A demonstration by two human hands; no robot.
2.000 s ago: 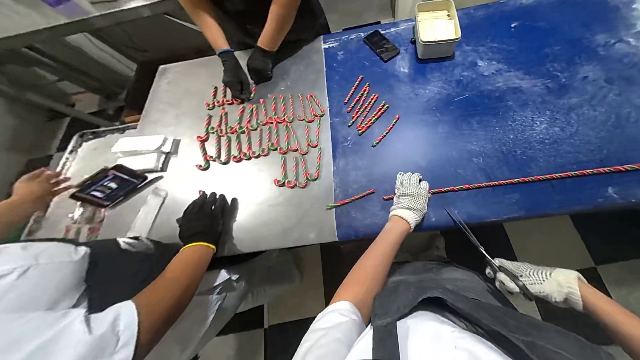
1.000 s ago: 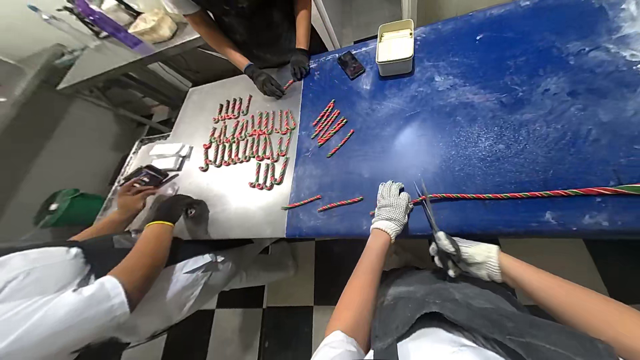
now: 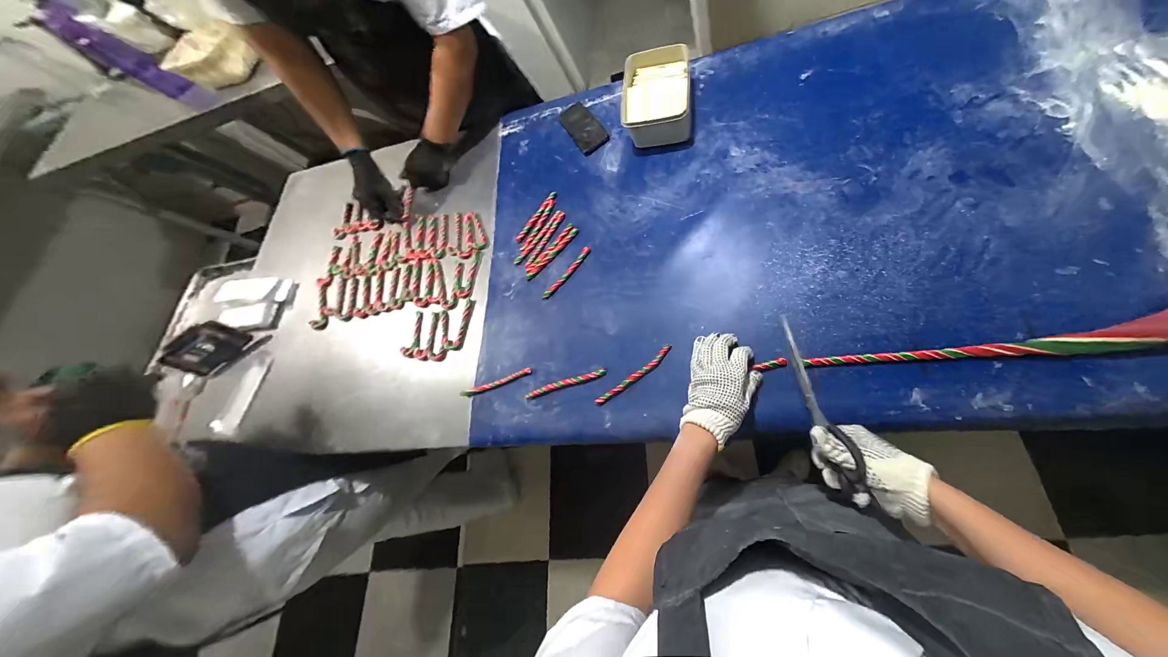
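Observation:
My left hand (image 3: 718,388), in a white dotted knit glove, lies palm down near the front edge of the blue table (image 3: 730,265), over a short twisted red, green and white candy piece (image 3: 772,364) whose right end shows beside it. My right hand (image 3: 873,470), also gloved, holds scissors (image 3: 805,379) by the black handles. Their blades point away from me across the gap between that piece and a long twisted candy rope (image 3: 912,356), which thickens toward the right edge. Left of my left hand lie several cut candy sticks (image 3: 632,375).
Bent candy canes (image 3: 438,333) stand in rows on a metal tabletop (image 3: 365,401), where a co-worker's black-gloved hands (image 3: 401,187) handle one. Another person (image 3: 109,511) is at the left. A phone (image 3: 584,128) and a container (image 3: 657,96) sit at the back; more sticks (image 3: 547,239) lie nearby.
Another cut stick now lies left of my left hand. A short piece is now separate from the rope beside the scissors. The co-worker's hands have come back over the canes.

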